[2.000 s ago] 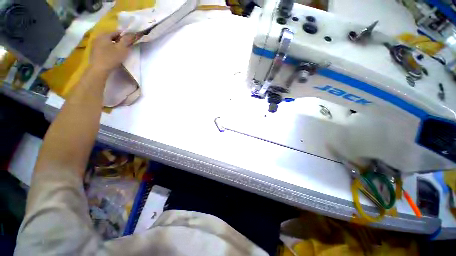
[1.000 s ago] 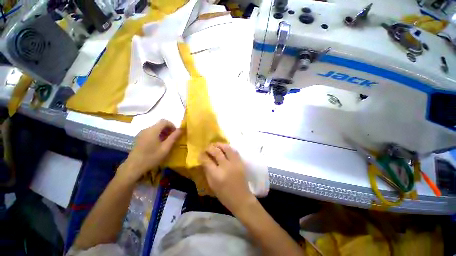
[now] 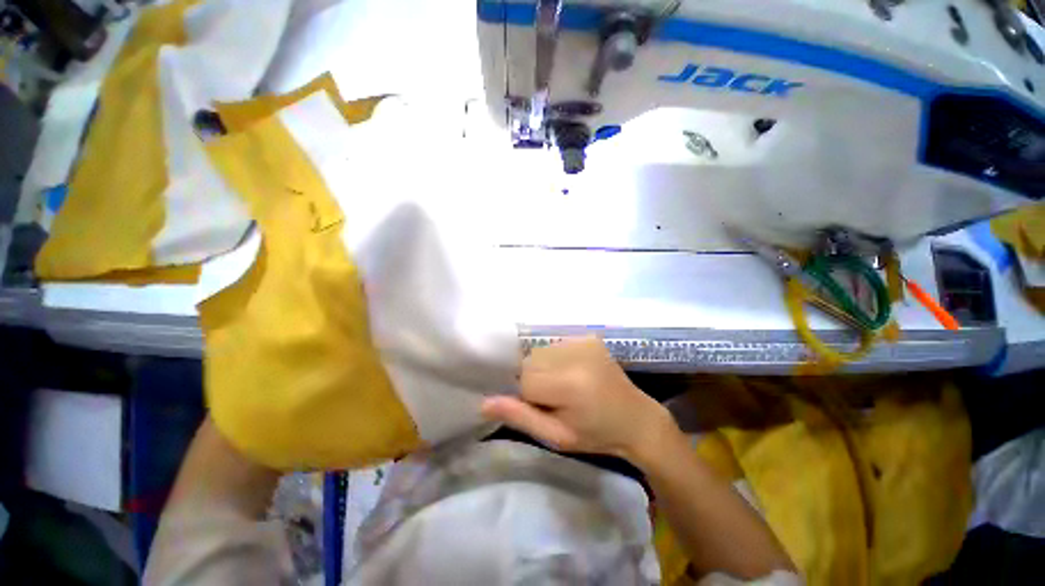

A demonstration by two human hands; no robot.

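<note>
A yellow garment panel [image 3: 304, 372] hangs over the table's front edge, left of the needle area. An off-white piece [image 3: 430, 326] lies along its right side and drapes toward the wearer's lap. My right hand [image 3: 573, 395] is closed on the lower right edge of the off-white piece, thumb pointing left. My left hand is hidden behind the yellow panel; only the forearm shows below it. The presser foot area [image 3: 531, 128] is right of the cloth, with no cloth under it.
Stacked yellow and off-white panels [image 3: 109, 218] lie at the left. The white sewing machine [image 3: 802, 149] stands at the right. Scissors with yellow and green handles [image 3: 842, 300] and an orange stick [image 3: 930, 306] lie by the front edge. Yellow cloth [image 3: 848, 481] hangs below the table at right.
The yellow piece has been spread out, showing its broad rounded end and the off-white piece beside it. My left hand has gone behind it. The view has shifted, moving the machine up and left.
</note>
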